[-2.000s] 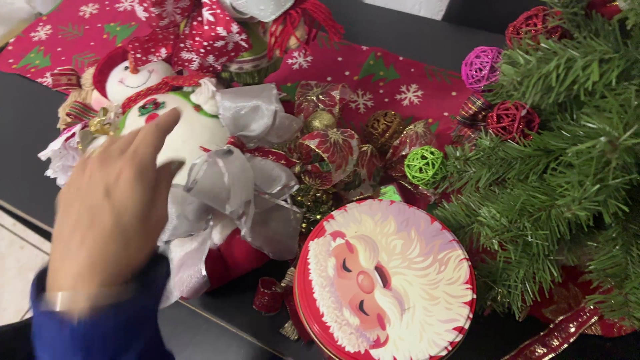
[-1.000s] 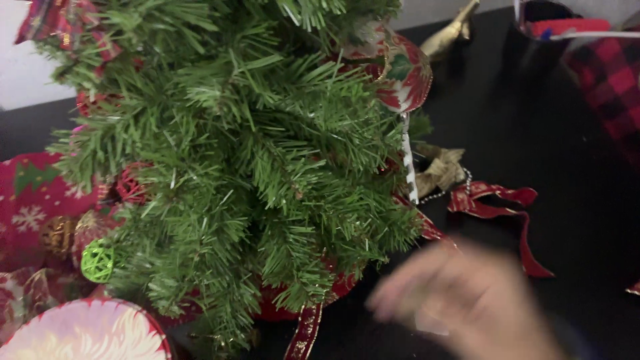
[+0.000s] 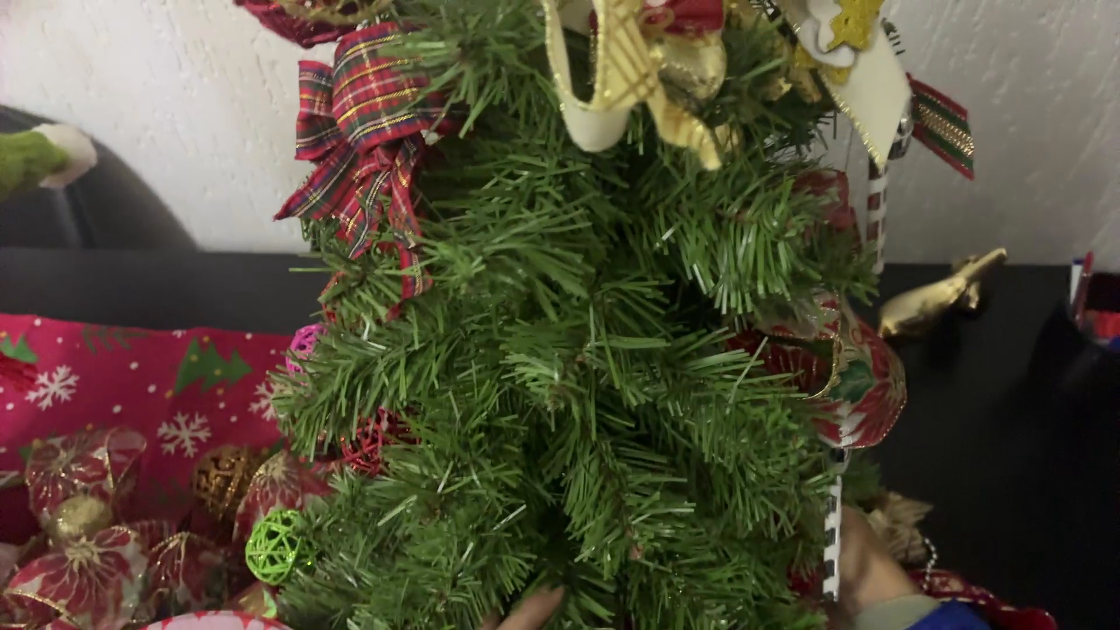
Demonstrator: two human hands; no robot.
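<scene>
A green artificial Christmas tree fills the middle of the head view. My right hand is at its lower right side, partly behind a black-and-white striped strip and the branches; its fingers are hidden. Only a bit of my left hand shows at the bottom edge, against the lower branches, and whether it holds anything is not visible. A plaid bow hangs at the tree's upper left, cream-and-gold ribbon at the top, and a red ribbon loop with a green leaf on the right.
Left of the tree, a red cloth with snowflakes lies on the black table, near a green wicker ball and ribbon flowers. A gold ornament and a dark container stand at right. A textured white wall is behind.
The view has swung from the snowman and the Santa tin to the tree. My right hand, in front of the table beside the tree a second ago, is now in against its lower right branches.
</scene>
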